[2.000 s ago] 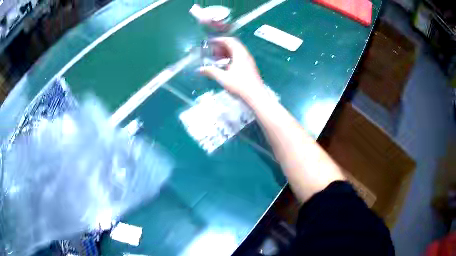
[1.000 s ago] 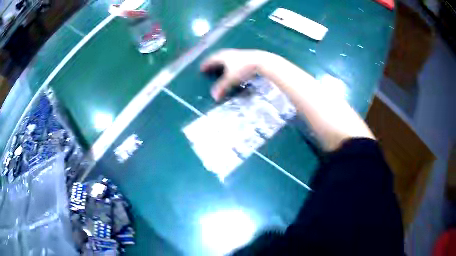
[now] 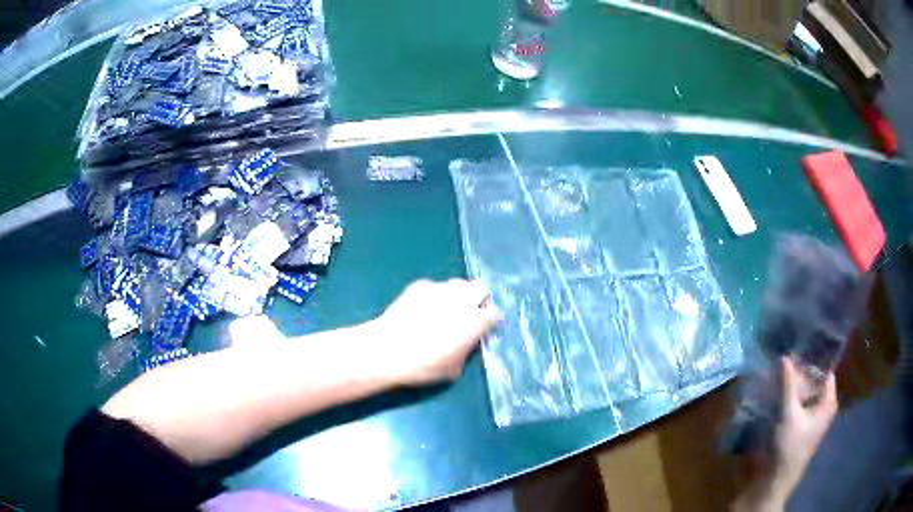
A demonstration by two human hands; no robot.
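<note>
A clear sheet with rectangular pockets (image 3: 641, 235) lies flat on the green bench in front of me. My left hand (image 3: 440, 325) reaches in from the lower left. Its fingers are closed at the sheet's left edge and seem to pinch it. My right hand (image 3: 801, 415), at the lower right beyond the bench edge, holds a blurred dark grey glossy bundle (image 3: 811, 300). Loose blue circuit boards (image 3: 165, 255) lie heaped on the left, partly behind my left forearm.
Stacked clear bags of boards (image 3: 200, 85) stand at the back left. A small board piece (image 3: 394, 168) lies near the pale strip. A clear cup (image 3: 521, 45) is at the back. A white smartphone (image 3: 725, 195) and a red block (image 3: 844, 208) lie at right. A cardboard box (image 3: 651, 465) is below the bench.
The view has turned left. The clear sheet now lies where the pale sheet lay, and the pale sheet is not visible. My left hand has come into view. My right hand now holds the dark bundle.
</note>
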